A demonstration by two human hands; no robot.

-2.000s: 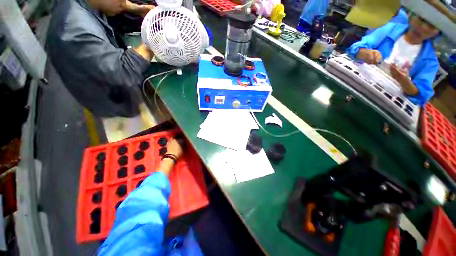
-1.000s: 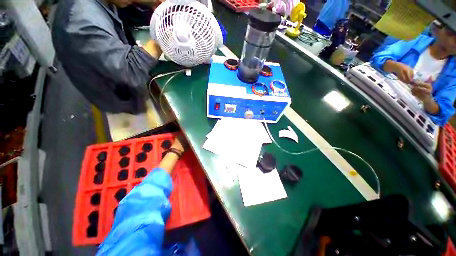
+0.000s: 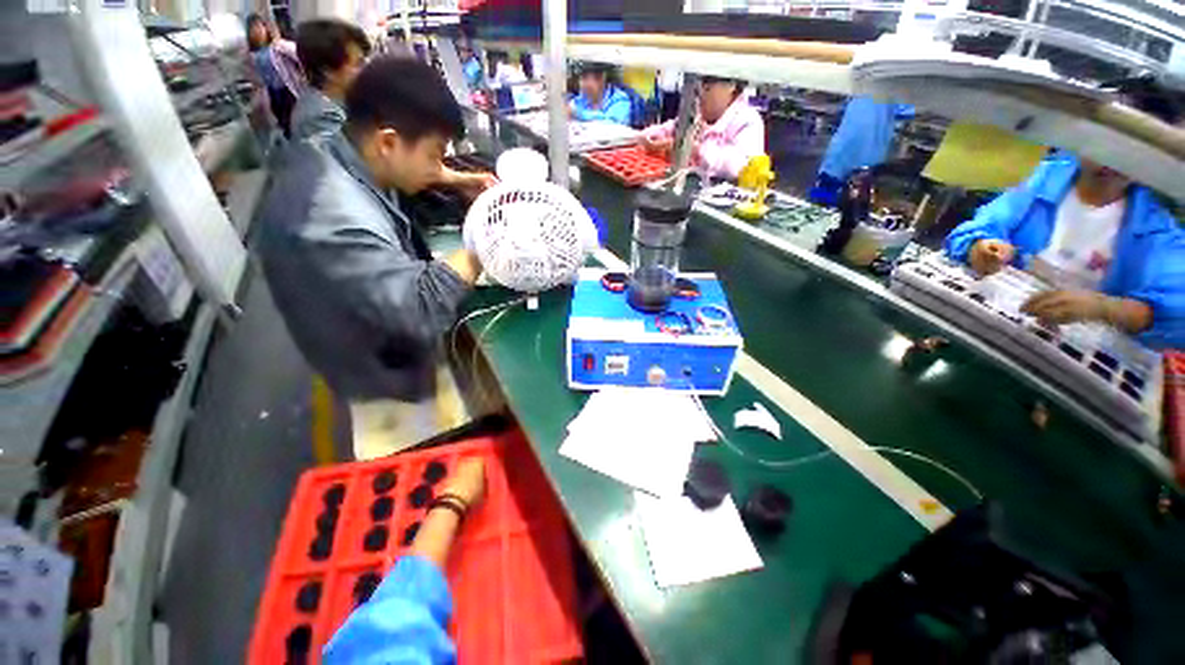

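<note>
My left hand point(image 3: 464, 486), at the end of a blue sleeve, is low over the red divided tray point(image 3: 539, 591) beside the bench, near its far edge. Its fingers are hidden, so I cannot tell if it holds a part. Round black parts point(image 3: 378, 537) sit in the tray's left and middle compartments. Two larger black pieces point(image 3: 707, 482) stand on and beside white paper sheets point(image 3: 629, 442) on the green bench. The black press point(image 3: 994, 598) is at the lower right, partly cut off. My right hand is not in view.
A blue control box point(image 3: 652, 335) with a clear cylinder stands behind the papers, with a white fan point(image 3: 530, 235) at its left. A thin pale cable point(image 3: 832, 455) crosses the bench. A person in grey sits at the left; others work across the bench. Shelving point(image 3: 111, 299) lines the left side.
The view has tilted up, showing more people and shelving; tray and bench items appear lower. The press is more cut off than two seconds ago. My left hand stays at the tray's far side.
</note>
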